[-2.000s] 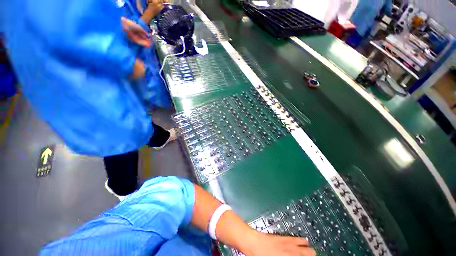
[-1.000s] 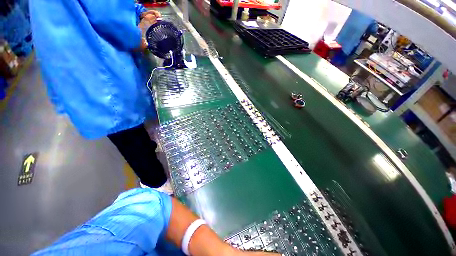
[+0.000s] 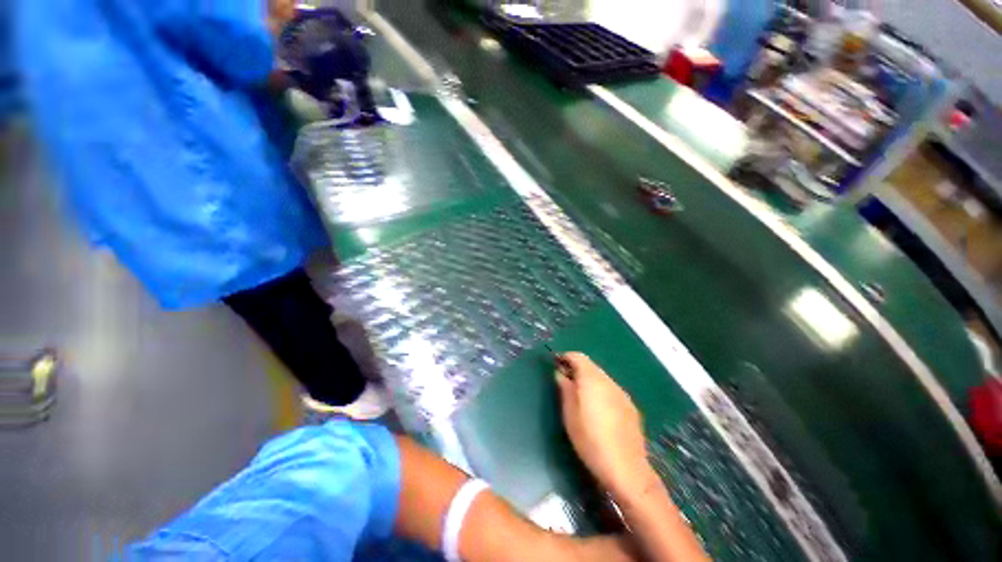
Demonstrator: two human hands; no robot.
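Observation:
My right hand (image 3: pixel 599 412) is over the green surface, between two clear trays. It holds a thin dark tool that looks like tweezers (image 3: pixel 564 364) at its fingertips, pointing up-left towards the farther tray. The farther blister tray (image 3: pixel 461 291) has rows of small dark and shiny parts. The nearer tray (image 3: pixel 709 483) is partly behind my right forearm. My left forearm, with a blue sleeve and white wristband, reaches in along the bottom; the hand itself does not show. The picture is blurred.
A white strip (image 3: pixel 659 335) with small dark parts runs beside the trays. A third tray (image 3: pixel 379 170) and a fan (image 3: pixel 327 55) stand farther up. A person in a blue smock stands at left. A black crate (image 3: pixel 577 49) is at the back.
My right hand has come into view with the tool, over the green gap between the trays. My left hand, earlier at the near tray, has gone out of sight.

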